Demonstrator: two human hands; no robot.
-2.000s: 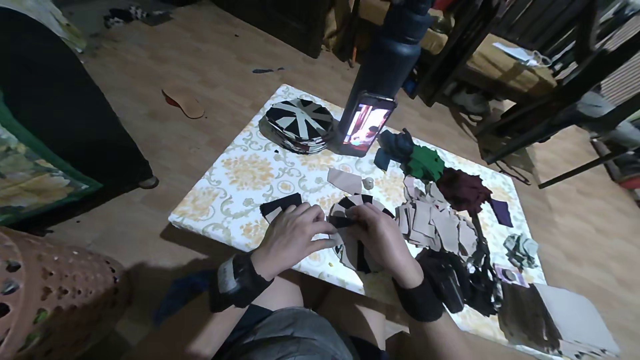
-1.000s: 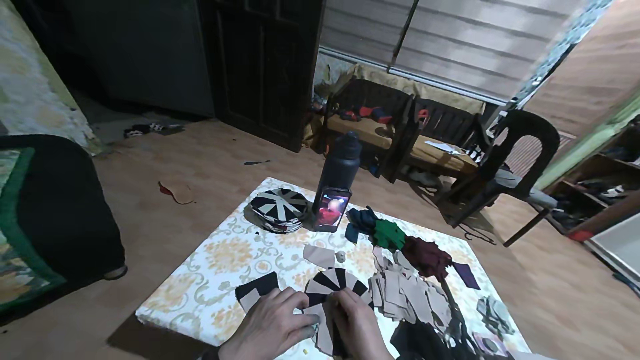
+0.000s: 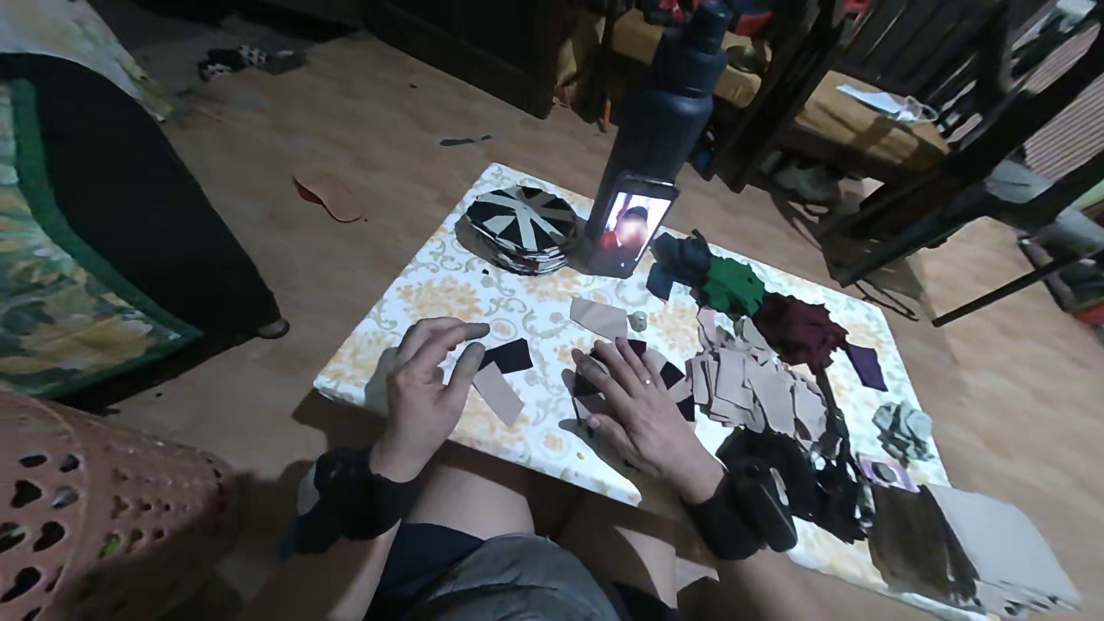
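My left hand (image 3: 427, 388) hovers at the table's near left with its fingers apart, beside a black fabric piece (image 3: 509, 354) and a beige fabric piece (image 3: 498, 393). My right hand (image 3: 634, 401) lies flat, fingers spread, on a round black-and-beige patchwork piece (image 3: 678, 390), hiding much of it. Behind it are a single beige piece (image 3: 599, 317) and a small roundish object (image 3: 637, 321). A stack of black-and-white patchwork rounds (image 3: 522, 226) sits at the back left. To the right lie many beige cut pieces (image 3: 755, 384).
A phone (image 3: 634, 226) leans on a dark bottle (image 3: 660, 121). Green (image 3: 730, 286), maroon (image 3: 798, 330) and black cloth scraps (image 3: 776, 470) lie on the table's right side, with stacked beige cloth (image 3: 992, 539) at the near right corner. A pink perforated basket (image 3: 129, 500) stands at the left.
My hands were close together at the patchwork round; my left hand has since moved left, away from it. My right hand has flattened over the round. The view tilted up, then down again.
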